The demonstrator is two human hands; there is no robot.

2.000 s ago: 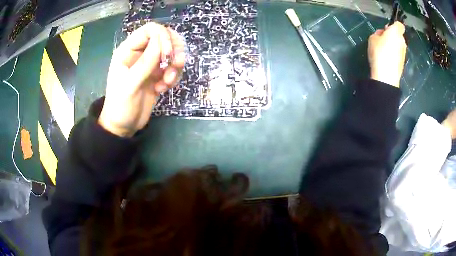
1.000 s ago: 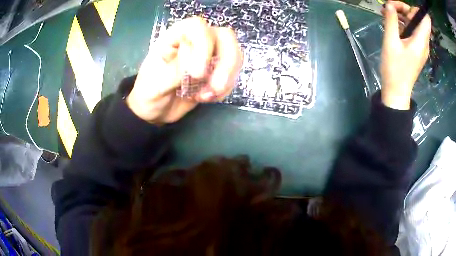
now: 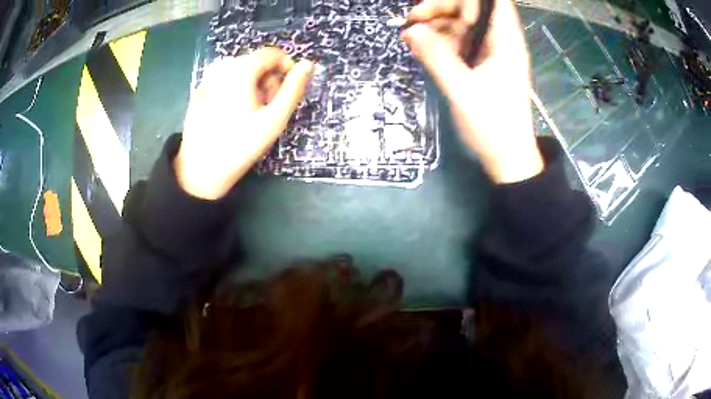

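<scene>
A clear tray (image 3: 351,173), densely covered with small black and silvery components, lies in front of me on the green mat. My left hand (image 3: 242,109) is over the tray's left part, thumb and fingertips close together; whether a tiny piece sits between them cannot be told. My right hand (image 3: 475,78) is over the tray's upper right edge. It holds dark, slim tweezers (image 3: 481,31), which stand upright between the fingers. A small pale thing shows at the right fingertips, too blurred to name.
An empty-pocketed clear tray (image 3: 577,101) with dark parts (image 3: 604,87) lies right. Yellow-black hazard tape (image 3: 105,140), an orange scrap (image 3: 52,213) and white cord (image 3: 41,156) lie left. A white sleeve (image 3: 663,288) of another person is at the right.
My right hand has moved left from the right-hand tray to the filled tray, still with the tweezers. My left hand has turned, with its fingers now pointing towards the right hand.
</scene>
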